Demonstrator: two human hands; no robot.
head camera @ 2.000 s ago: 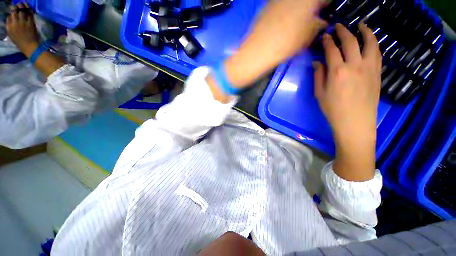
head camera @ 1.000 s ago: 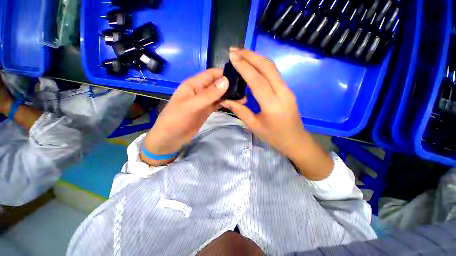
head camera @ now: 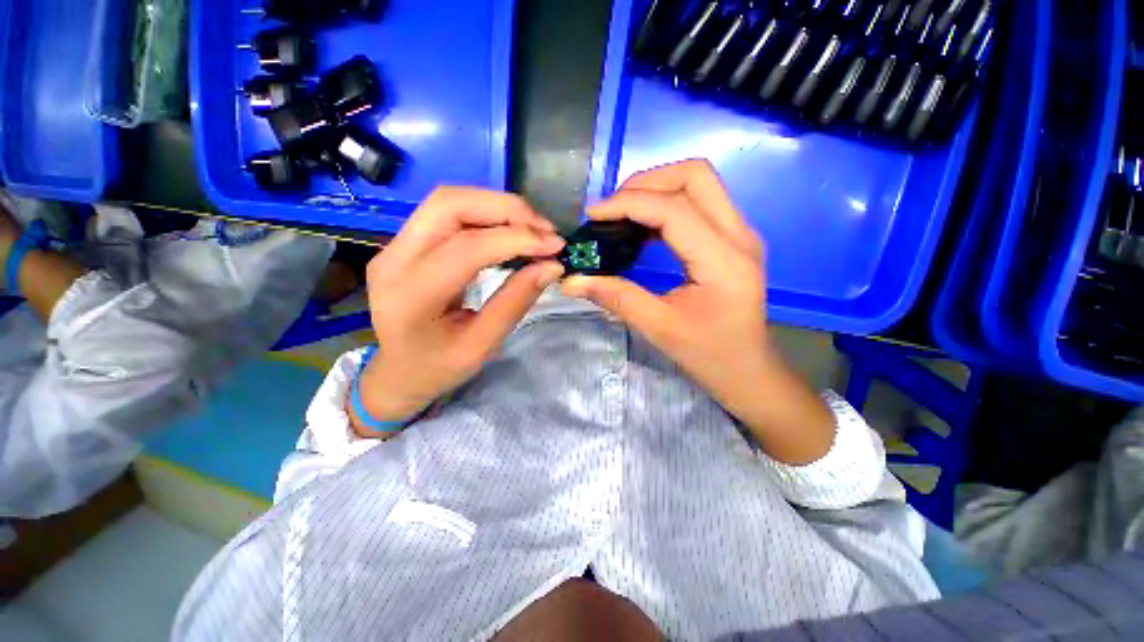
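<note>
A small black adapter housing (head camera: 617,243) is held between both hands above my lap at the bench edge. A green circuit board (head camera: 583,256) shows in its end facing my left hand. My left hand (head camera: 458,282) has thumb and fingers pinched on a small dark part at the board end; fingertips hide its shape. My right hand (head camera: 696,282) grips the black housing between thumb and fingers. Loose black units (head camera: 329,98) lie in the left blue tray (head camera: 458,94). Black units (head camera: 803,69) stand in slanting rows in the right blue tray (head camera: 765,163).
Stacked blue trays (head camera: 1091,301) with black units are at the far right. A translucent box (head camera: 126,75) sits by another blue tray (head camera: 50,100) at the far left. A neighbour's sleeve (head camera: 126,339) and wrist with a blue band are at the left.
Two seconds ago both hands were over the trays. Since one second ago, the black unit has turned from upright to sideways between my fingers, and its green board now shows.
</note>
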